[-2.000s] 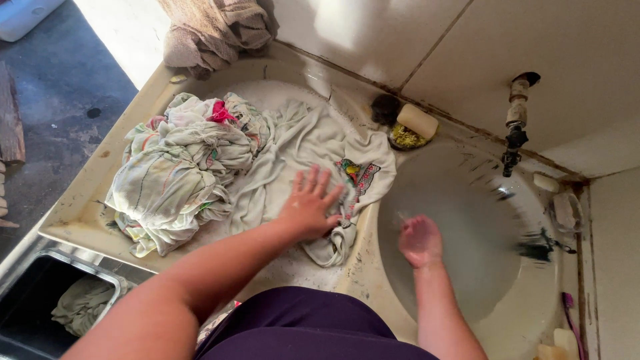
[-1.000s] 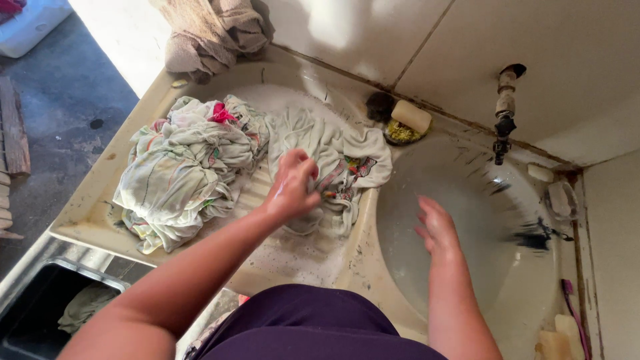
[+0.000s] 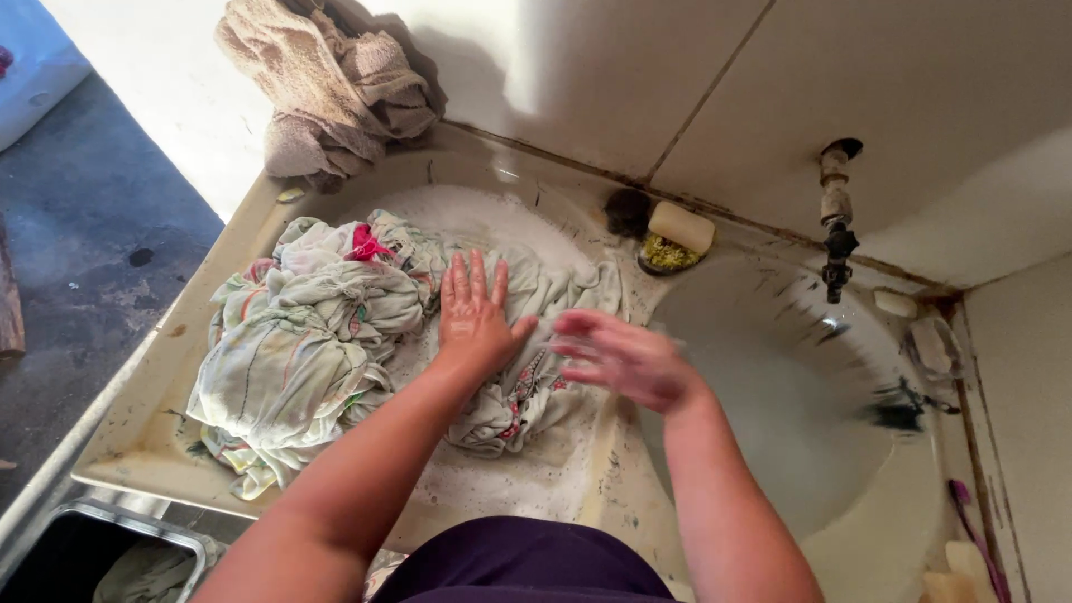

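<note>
My left hand [image 3: 476,314] lies flat, fingers spread, on a wet whitish cloth [image 3: 536,293] with a red pattern, bunched on the soapy washboard side of a laundry sink [image 3: 142,419]. My right hand [image 3: 624,356], blurred by motion, is just right of my left, over the cloth's right side near the divide, with its fingers loosely apart and nothing seen in it. Left of my left hand sits a heap of wet whitish cloths [image 3: 293,352] with a bright red piece in it.
The round basin [image 3: 779,419] at the right holds cloudy water, below a wall tap [image 3: 837,226]. A bar of soap [image 3: 681,226] rests on a yellow-green scrubber [image 3: 670,253] at the back edge. A beige towel [image 3: 327,92] lies back left; a black bin [image 3: 109,544] with cloth stands front left.
My left hand has gone from bent fingers to flat on the cloth. The right hand has moved left from over the basin. The cloth is now more bunched and reaches nearer the front.
</note>
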